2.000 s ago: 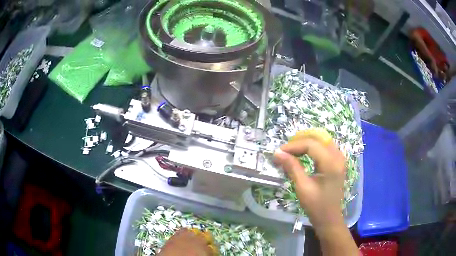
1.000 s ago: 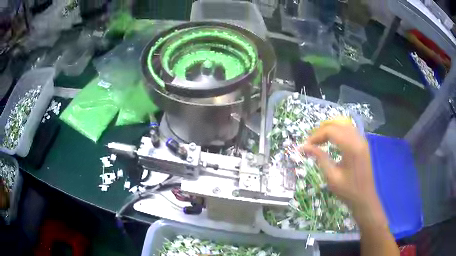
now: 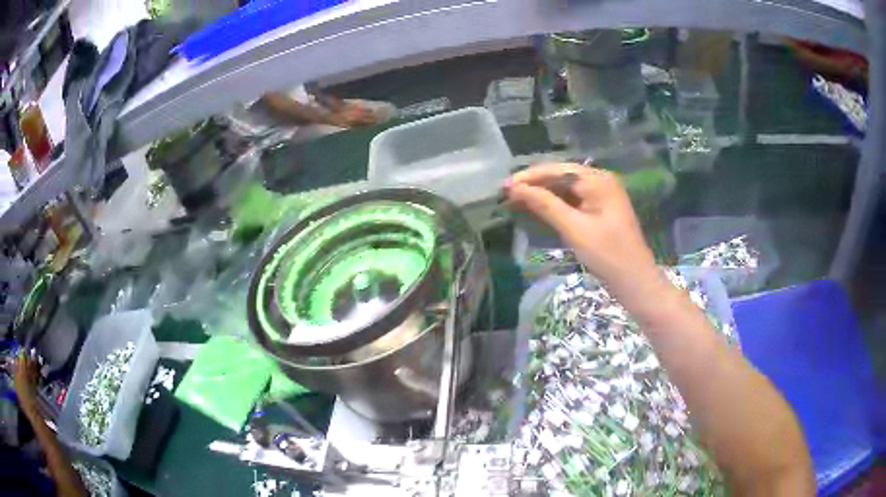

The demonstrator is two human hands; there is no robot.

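My right hand (image 3: 583, 209) reaches over the parts tub, to the right of and beyond the bowl feeder. Its fingers are pinched together around what looks like a thin dark tool (image 3: 501, 199); the hand is blurred. My left hand is out of the picture. The round steel bowl feeder (image 3: 389, 374) holds small green pieces. Its metal feed track (image 3: 449, 364) runs down to the silver fixture (image 3: 481, 468) at the bottom edge, which is partly cut off. The large translucent tub (image 3: 525, 325) is heaped with white-and-green parts.
A blue lid (image 3: 816, 359) lies right of the tub. A translucent bin (image 3: 442, 150) stands behind the bowl. Green bags (image 3: 225, 381) and another parts tub (image 3: 146, 359) are at left. Other people's hands show at the back (image 3: 345, 110) and far left (image 3: 26, 374). A pale rail (image 3: 427, 24) crosses the top.
The view has tilted up, so the machine sits lower. My right hand has moved from the fixture over the tub, then up and away beyond it. My left hand has left the picture.
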